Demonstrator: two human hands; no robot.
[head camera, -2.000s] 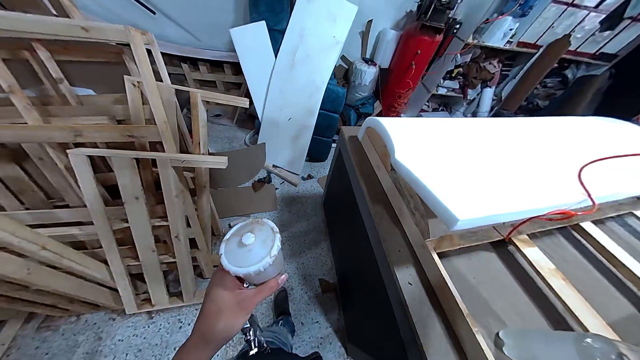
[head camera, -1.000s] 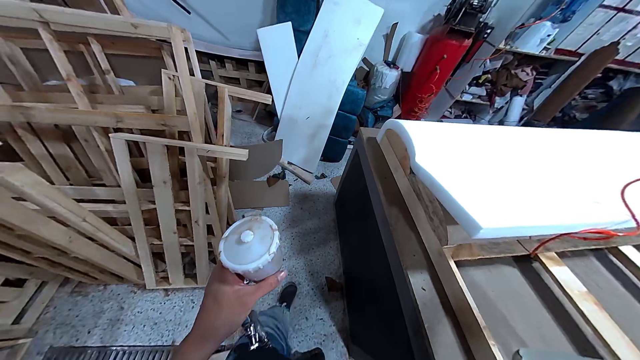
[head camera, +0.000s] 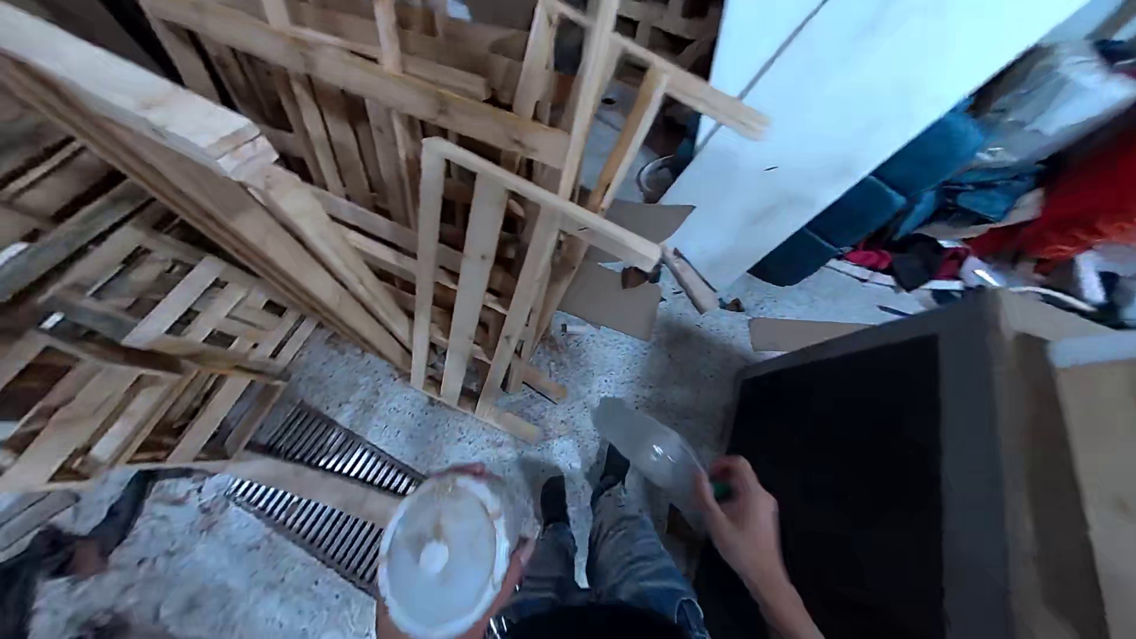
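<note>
My left hand grips a round translucent plastic container with a stained white lid, low in the view and left of my legs. The lid faces up and hides most of the fingers. In my right hand is a clear plastic bottle, held by its green-capped end, with its base pointing up and left over the floor. The bottle is beside the dark side panel of a wooden frame or box; its contents cannot be made out.
Wooden slatted frames lean in a stack at the left. A metal floor grate lies below them. White panels stand behind, beside blue cushions. Cardboard pieces lie on the speckled floor. A dark-sided box stands at the right.
My right hand has come into view holding the clear bottle. My left hand still holds the container, now lower in the view. The view has swung left and down.
</note>
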